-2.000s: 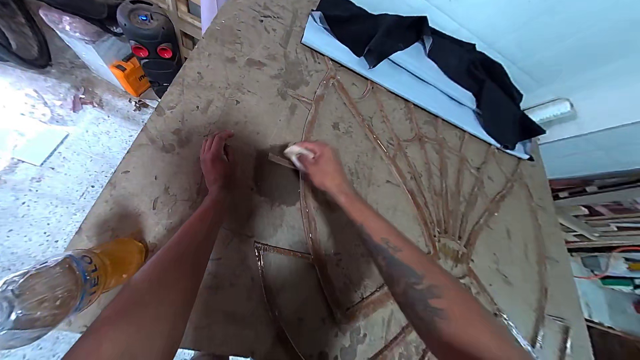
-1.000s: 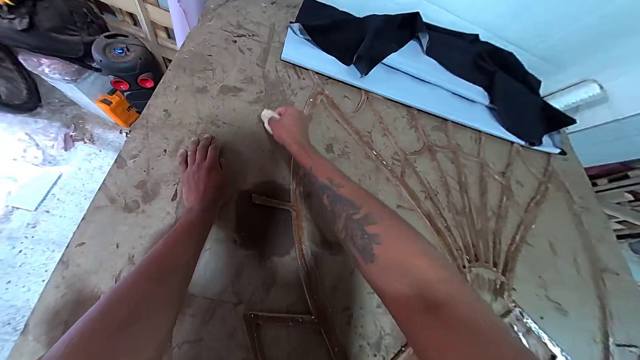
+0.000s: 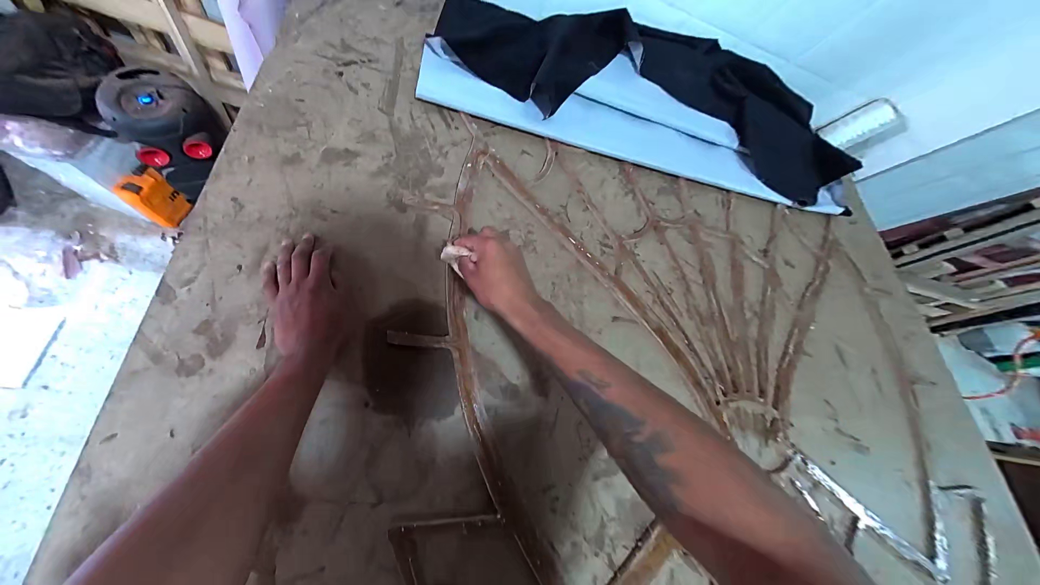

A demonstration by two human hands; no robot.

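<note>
My right hand (image 3: 496, 272) pinches a small pale cloth or pad (image 3: 457, 255) against a long brown line (image 3: 463, 366) that looks recessed in the tabletop. Flat on the brown, stained table surface (image 3: 349, 195), my left hand (image 3: 305, 296) rests with its fingers spread and nothing in it. Between the hands and nearer to me is a dark damp patch (image 3: 410, 390), crossed by a short brown branch of the line. More brown lines fan out on the right from a small rounded shape (image 3: 751, 414). Some lines at the lower right look shiny.
A light-blue board (image 3: 504, 101) with black cloth (image 3: 561, 49) on it lies along the far edge. Beyond the left edge are a dark rounded device (image 3: 154, 114) and an orange tool or battery part (image 3: 154, 197). Wooden slats (image 3: 975, 252) are stacked beyond the right edge.
My right hand has moved along the brown line with the pale pad, last back toward me. My left hand has gone from raised or curled to flat with spread fingers. The view has shifted somewhat.
</note>
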